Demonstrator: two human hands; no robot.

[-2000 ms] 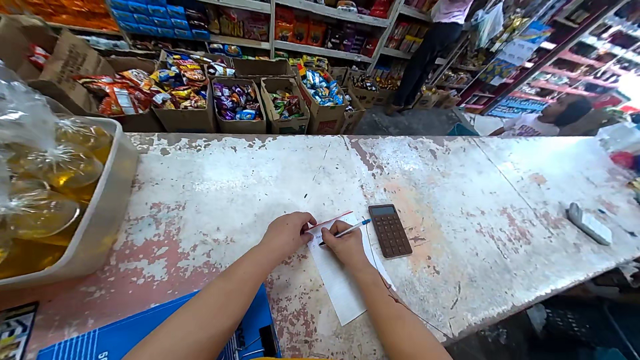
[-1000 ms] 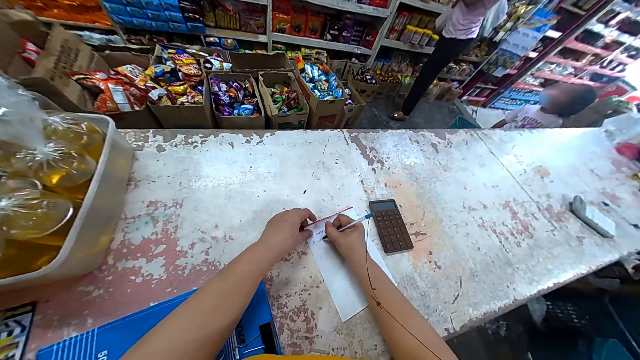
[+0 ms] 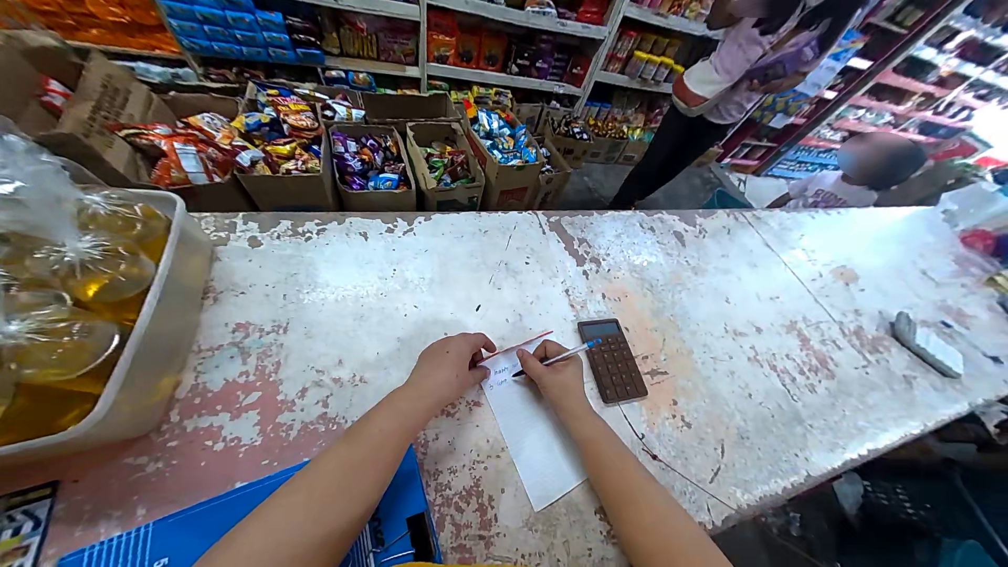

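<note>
My right hand (image 3: pixel 556 376) is closed around a ballpoint pen (image 3: pixel 568 353) with a blue end, its tip on a narrow notepad (image 3: pixel 535 449) that bears handwriting near the top. Beside the pad's upper left edge, my left hand (image 3: pixel 450 364) rests with thumb and fingers pinching the top corner by the red binding strip. Just right of my right hand lies a brown calculator (image 3: pixel 613 364), with a thin dark cord running from below it toward the counter's front edge.
The worn painted counter (image 3: pixel 378 276) holds a plastic tub (image 3: pixel 177 315) of oil-filled bags at left, a blue box (image 3: pixel 409 504) near my left forearm and a grey-white object (image 3: pixel 928 345) at right. Beyond stand cartons of snacks (image 3: pixel 370 157), shelves, a standing person (image 3: pixel 709 94) and another person (image 3: pixel 835 185).
The standing person across the counter has moved and now leans farther into view. My hands stay at the pad; the pen has shifted slightly over the writing.
</note>
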